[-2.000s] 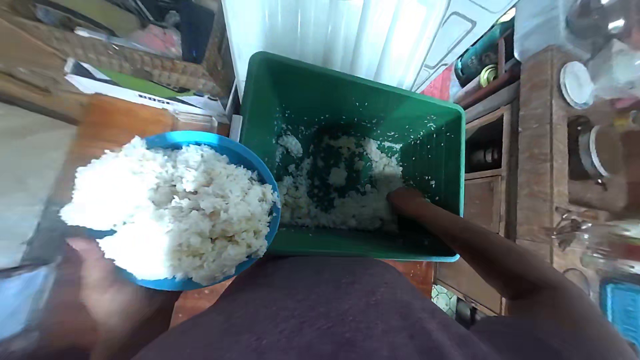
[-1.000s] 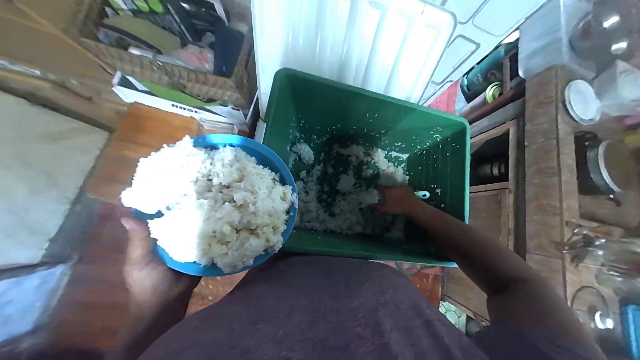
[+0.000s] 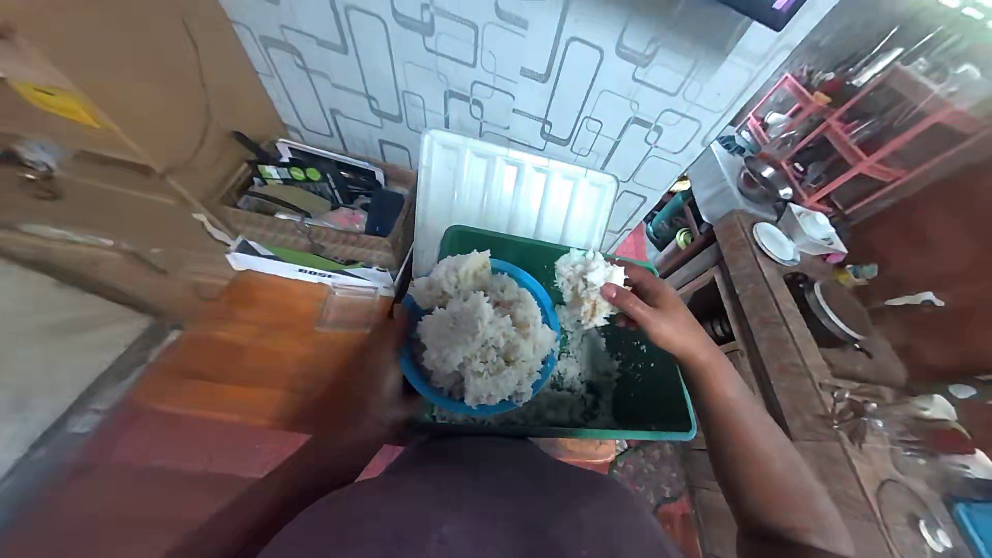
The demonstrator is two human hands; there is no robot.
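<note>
My left hand, dark and blurred, grips the left rim of a blue bowl heaped with cooked white rice. The bowl is held over the left part of a green plastic bin. In my right hand is a large clump of rice, raised above the bin's right half, just right of the bowl. More rice lies loose on the bin's floor, and grains stick to its inside. The bowl hides part of the bin.
Behind the bin a white ribbed plastic lid stands against the patterned wall. A wicker basket of odds and ends and a wooden surface are at left. To the right run a counter and a pink dish rack.
My right hand has come up from the bottom of the bin with a clump of rice. The blue bowl now hangs over the bin instead of beside it. The view has tilted up.
</note>
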